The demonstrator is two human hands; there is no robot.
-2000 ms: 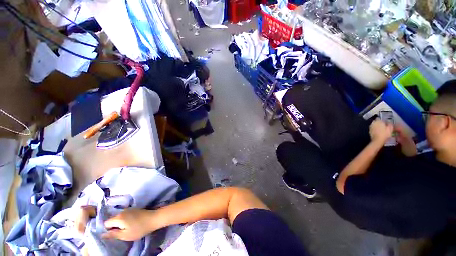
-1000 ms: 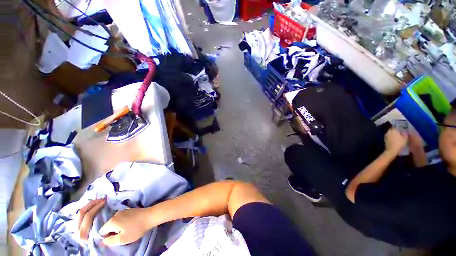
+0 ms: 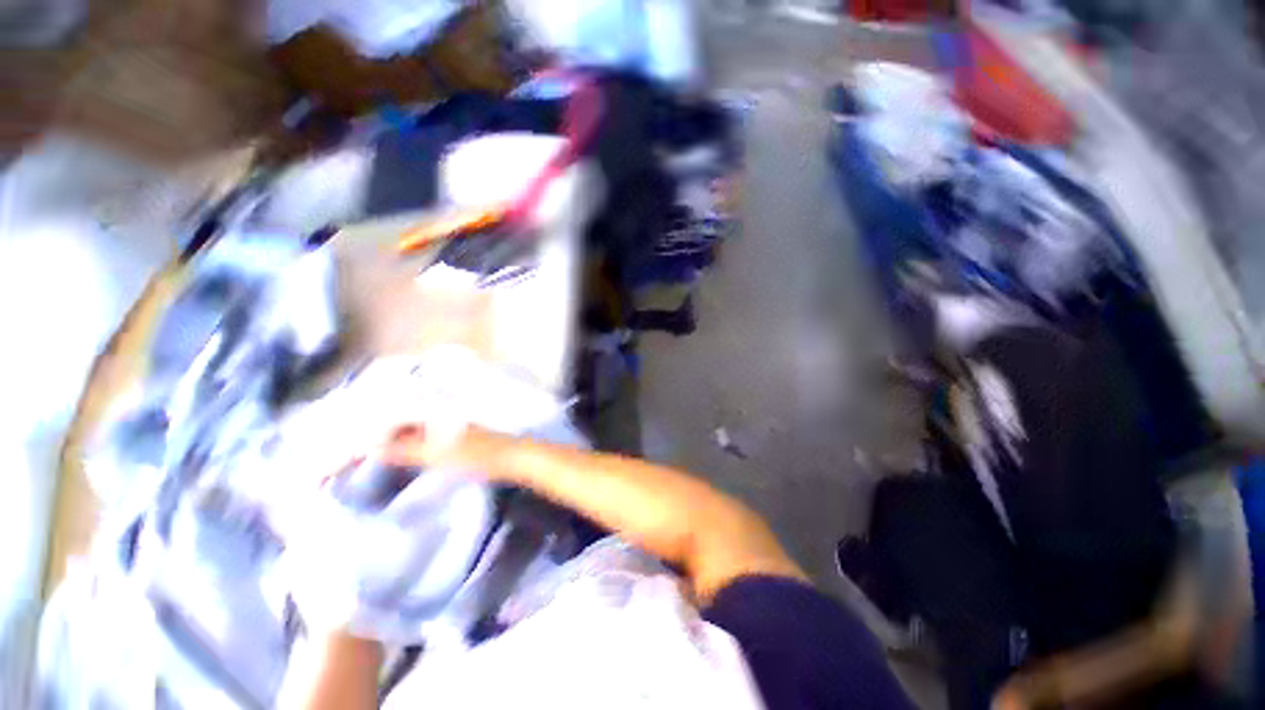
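The whole view is blurred. Light grey-blue fabric pieces (image 3: 402, 548) lie in a tangled heap at the lower left, over the pale table (image 3: 416, 298) and towards my lap. My right hand (image 3: 427, 447) is at the upper part of a bunched piece, with its fingers closed on the cloth, beside a darker grey fold. My left forearm (image 3: 347, 673) comes up from the bottom edge. My left hand is lost in bright, blurred cloth, and its fingers cannot be made out.
A steam iron (image 3: 486, 254) with a red hose and an orange-brown stick (image 3: 451, 229) lie at the table's far end by a dark cloth square (image 3: 405, 169). Dark cloth is heaped beyond. Across the aisle are a blue crate (image 3: 871, 208), a red basket (image 3: 1020, 94) and a person in black (image 3: 1082, 472).
The view has swung left and down, and blurred. The cloth at my hands is bunched differently and looks raised. My left forearm now shows at the bottom edge.
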